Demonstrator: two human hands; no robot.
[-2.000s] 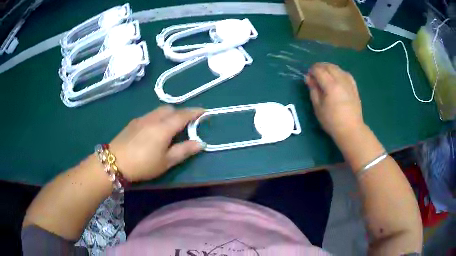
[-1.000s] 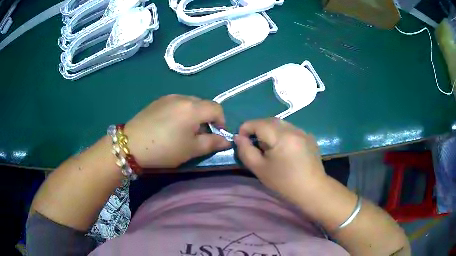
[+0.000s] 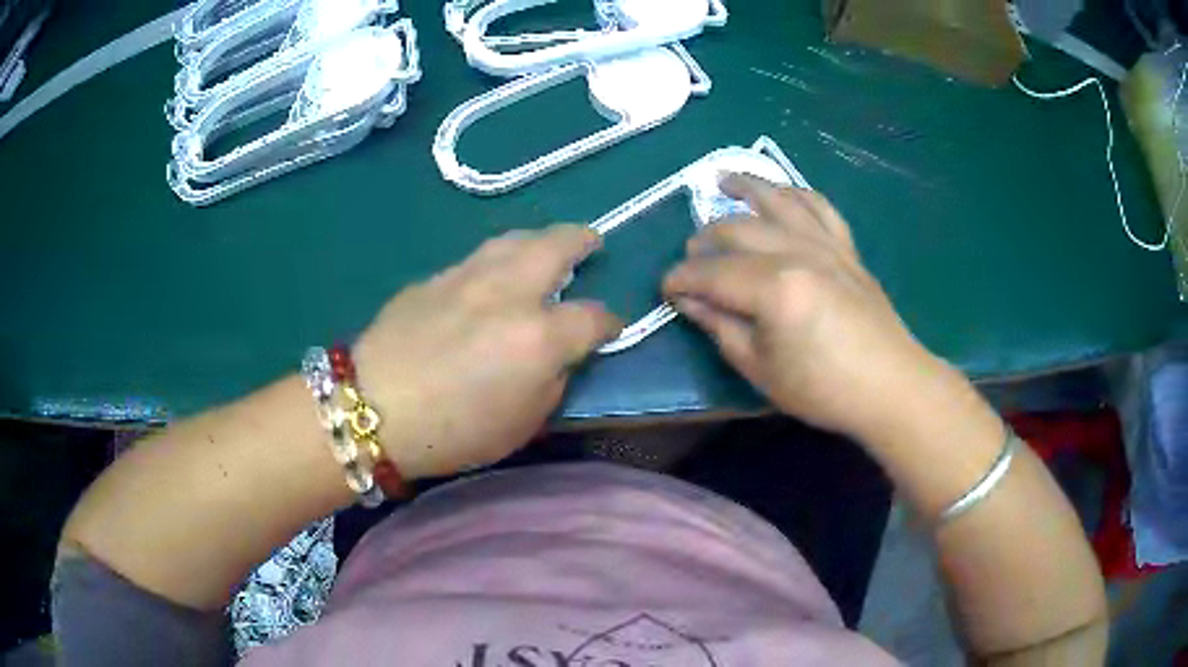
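A white plastic frame (image 3: 641, 205) lies tilted on the green bench in front of me, its disc end away to the upper right. My left hand (image 3: 489, 332) grips the rounded loop end between thumb and fingers, hiding part of it. My right hand (image 3: 795, 293) rests on the frame near the disc, with fingers over the disc and on the near rail. Whether a thin pin is between my right fingertips cannot be told. Several thin silvery pins (image 3: 853, 146) lie loose on the bench beyond the right hand.
Stacked white frames (image 3: 280, 137) lie at the upper left, and overlapping frames (image 3: 521, 146) lie at the upper centre. A brown open carton (image 3: 932, 37) is at the top right, with a white cable (image 3: 1110, 150) and a yellowish bag (image 3: 1159, 111) beyond. The green bench's near edge runs before me.
My hands have moved apart from their pinch at the frame's near end. My right hand has moved up and right onto the frame by the disc. The frame has shifted slightly left.
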